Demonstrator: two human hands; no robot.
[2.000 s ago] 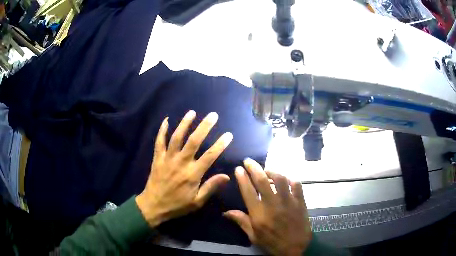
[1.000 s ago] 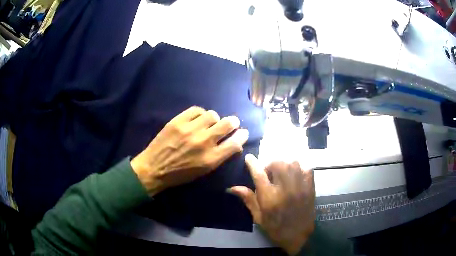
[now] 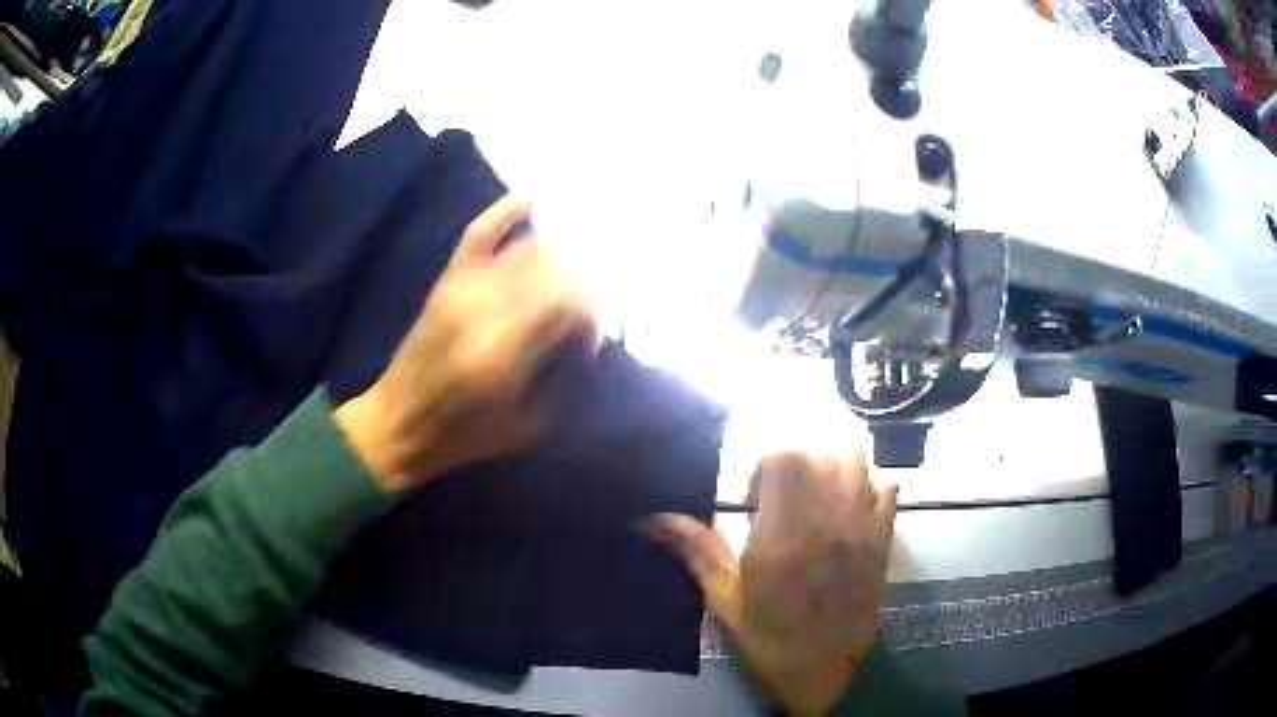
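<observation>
A large navy garment panel (image 3: 182,308) spreads over the left of the table. A navy piece with straight cut edges (image 3: 602,560) lies flat in front, its right edge beside my right hand. My left hand (image 3: 483,350) is blurred, its fingers curled at the cloth's upper edge; its fingertips are hard to see, and whether it grips cloth I cannot tell. My right hand (image 3: 805,567) lies at the right edge of the piece, thumb on the cloth, fingers on the white table. The needle area is lost in bright glare.
The white sewing machine head (image 3: 868,266) with a blue stripe reaches in from the right. A dark navy strip (image 3: 1141,490) lies at the right under the arm. A ruler tape (image 3: 980,618) runs along the front edge. Clutter and plastic show at the upper right.
My left hand has moved left and up, its fingers curling, and the cloth's upper edge has drawn back left from the machine head. My right hand stays near its place.
</observation>
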